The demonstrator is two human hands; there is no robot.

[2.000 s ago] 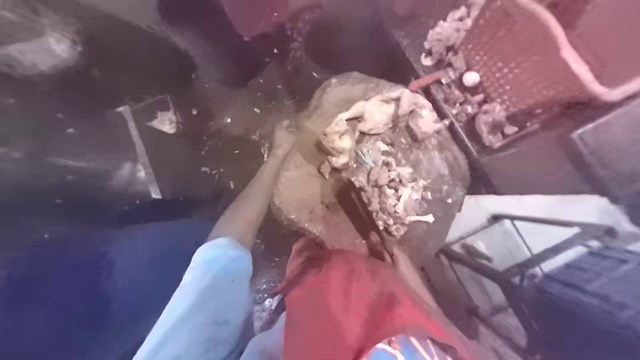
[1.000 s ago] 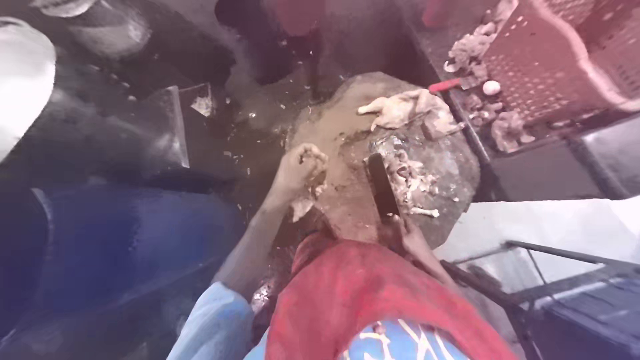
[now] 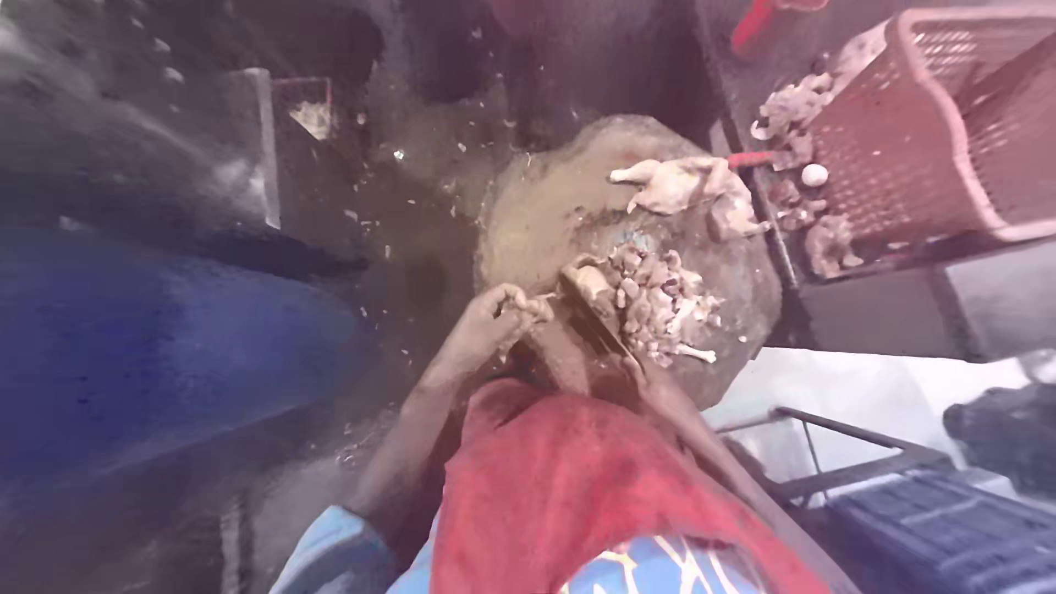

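Observation:
A round, worn chopping block (image 3: 536,206) stands before me. My left hand (image 3: 503,318) is at its near left edge, fingers curled around a small pale piece that I cannot make out well. My right hand (image 3: 631,375) grips a dark-bladed cleaver (image 3: 590,318) at the near side of the block, with the blade slanting up and left. Beside the blade lies a heap of chopped poultry pieces (image 3: 660,301), with a larger pale piece touching its left side. Plucked poultry carcass parts (image 3: 676,186) rest at the far right of the block.
A red perforated plastic crate (image 3: 891,148) stands at the right, with meat scraps (image 3: 796,103) and a red-handled tool (image 3: 751,159) beside it. A blue container (image 3: 165,355) fills the left. A metal frame (image 3: 858,474) and blue slatted plastic (image 3: 916,528) are at lower right.
The cleaver blade has tilted left and now lies against the left side of the heap. My left hand has come closer to the blade. The view has shifted.

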